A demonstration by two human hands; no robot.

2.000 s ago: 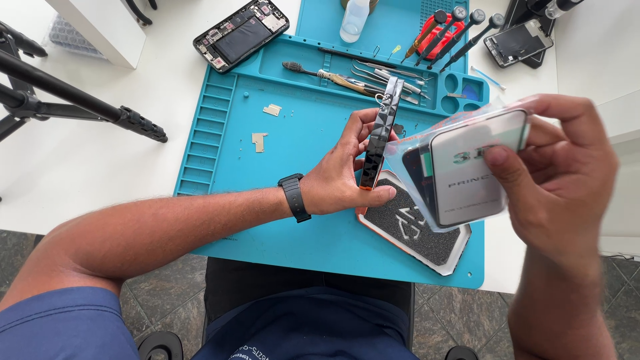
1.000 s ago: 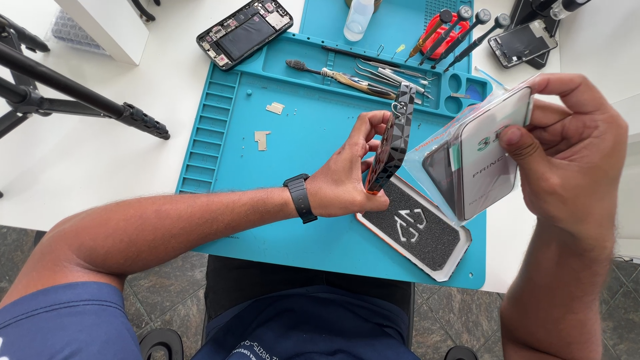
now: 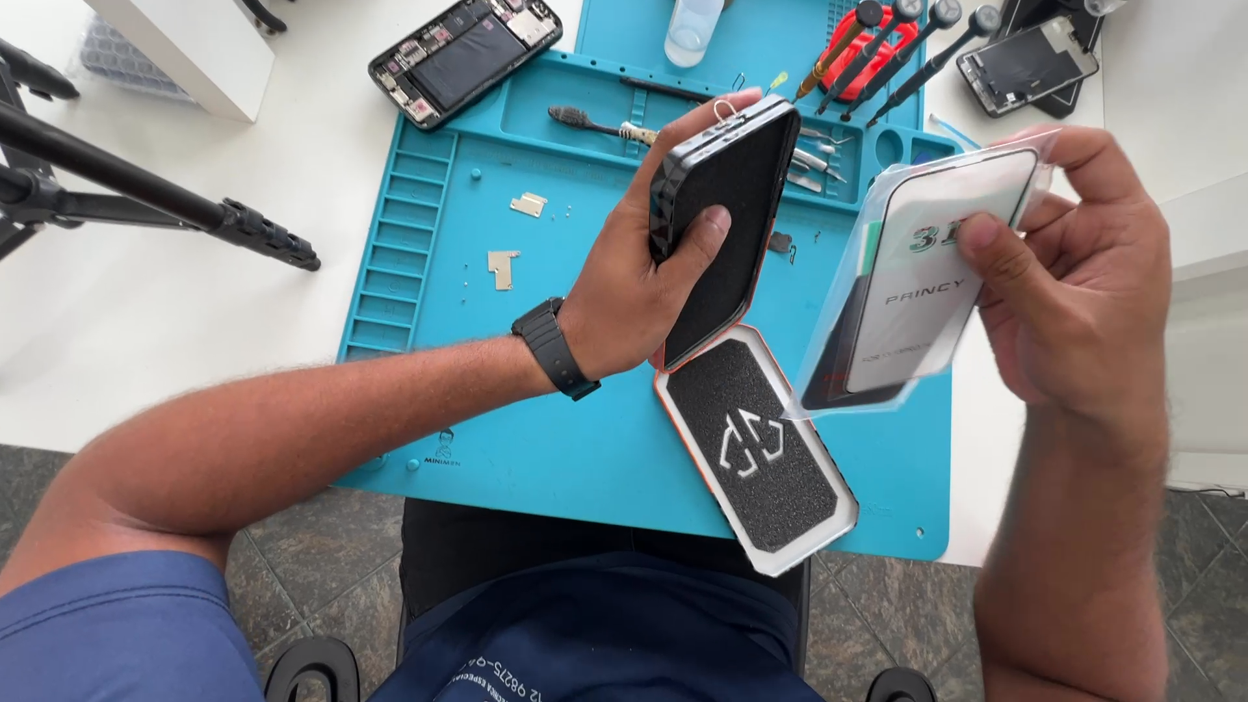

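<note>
My left hand grips a black, faceted case-like box part, tilted up, its dark inner side facing right. Its lower end meets the orange edge of a second shell, which lies on the blue mat with dark foam and a pale logo inside. In my right hand is a clear plastic sleeve holding a phone screen protector with a black border and printing, pinched between thumb and fingers. The sleeve's lower corner hangs over the foam-lined shell. What lies in the lower part of the sleeve is dark.
The blue silicone repair mat carries small metal shields, a brush and tweezers. An opened phone lies at its top left. Screwdrivers stand at the top right beside a phone screen part. A black tripod leg reaches in from the left.
The black part in my left hand has turned from edge-on to show its dark inner side. My right hand has tilted the sleeve, and the sleeve has come lower since a second ago.
</note>
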